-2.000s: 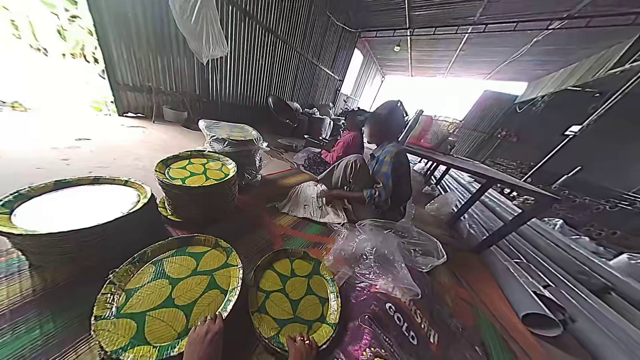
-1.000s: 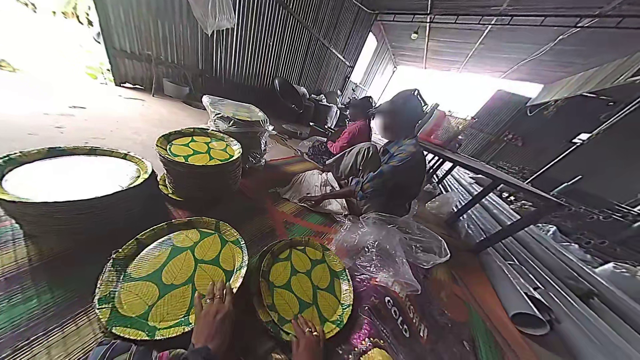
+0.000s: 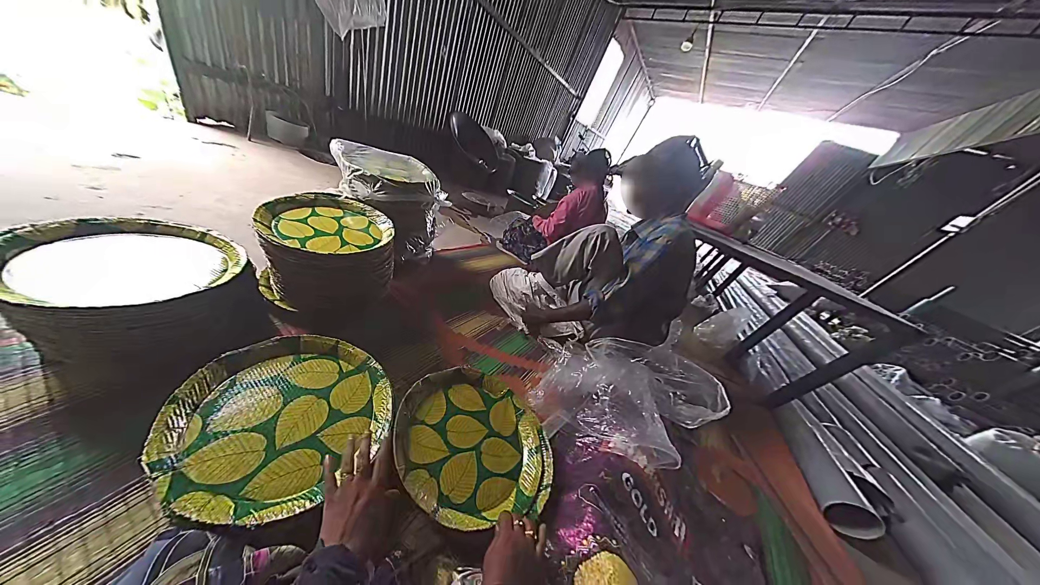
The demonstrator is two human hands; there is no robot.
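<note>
Two round plates with yellow leaves on green lie before me, a larger plate [image 3: 276, 426] on the left and a smaller plate [image 3: 465, 447] on the right. My left hand [image 3: 357, 504] rests with spread fingers on the larger plate's right rim, wearing rings. At the near rim of the smaller plate is my right hand [image 3: 516, 548], its fingertips touching or gripping the edge; which of the two is unclear. Behind them rises a stack of smaller leaf-patterned plates [image 3: 325, 252]. A taller stack with a white top [image 3: 114, 268] stands at the far left.
A plastic-wrapped stack [image 3: 390, 179] stands farther back. One person [image 3: 642, 268] sits on the mat beyond the plates, another person [image 3: 569, 203] behind. Clear plastic bags [image 3: 617, 390] and a printed sack [image 3: 642, 504] lie at right, beside a long bench [image 3: 812, 284] and metal pipes [image 3: 845, 487].
My left hand has moved from the larger plate's near edge to its right side. The seated person's head and arms have shifted. The view has turned slightly.
</note>
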